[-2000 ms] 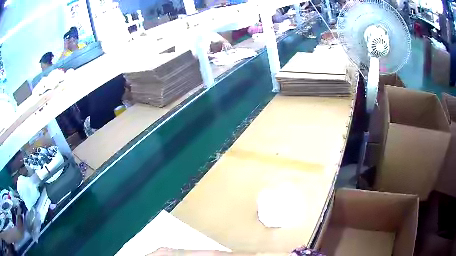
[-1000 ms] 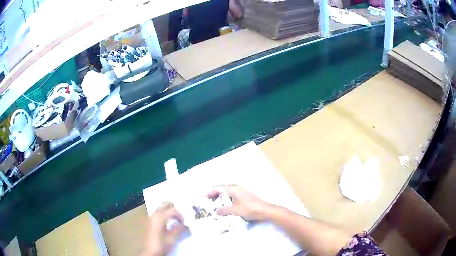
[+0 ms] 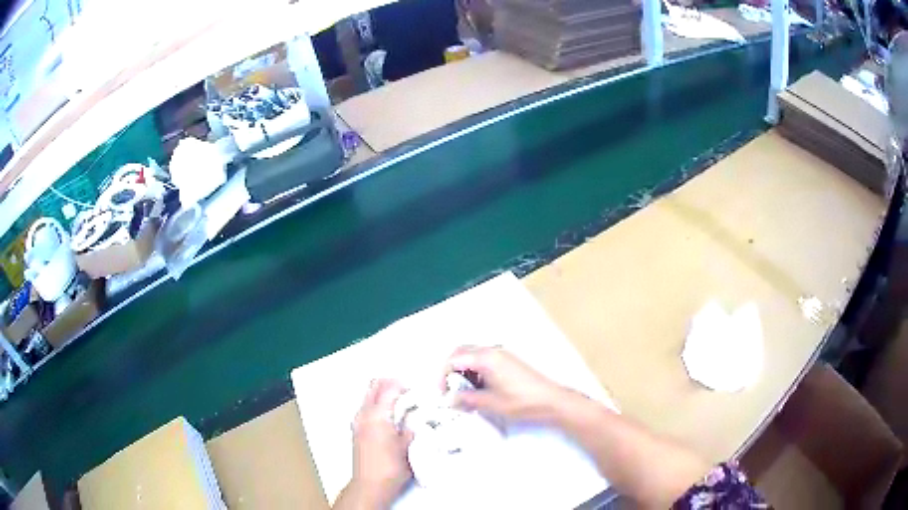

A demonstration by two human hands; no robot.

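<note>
A piece partly wrapped in white paper (image 3: 450, 446) lies on the white paper stack (image 3: 528, 329) in front of me. Overexposure hides most of its detail; a small dark part shows near my right fingers. My left hand (image 3: 383, 433) holds its left side with curled fingers. My right hand (image 3: 493, 383) grips its upper right side, thumb and fingers closed on the paper. A white wrapped bundle (image 3: 724, 347) lies apart on the brown bench to the right.
The green conveyor belt (image 3: 398, 249) runs behind the paper stack. Tan pads (image 3: 149, 476) lie at lower left, an open carton (image 3: 831, 438) below the right bench edge. Brown cardboard stacks (image 3: 836, 125) stand at far right and across the belt. A white tub (image 3: 261, 120) stands across the belt.
The view has swung left and down from the bench to the paper stack. The upright white paper end beside the belt is gone. My hands have moved closer around the piece, which now looks more covered.
</note>
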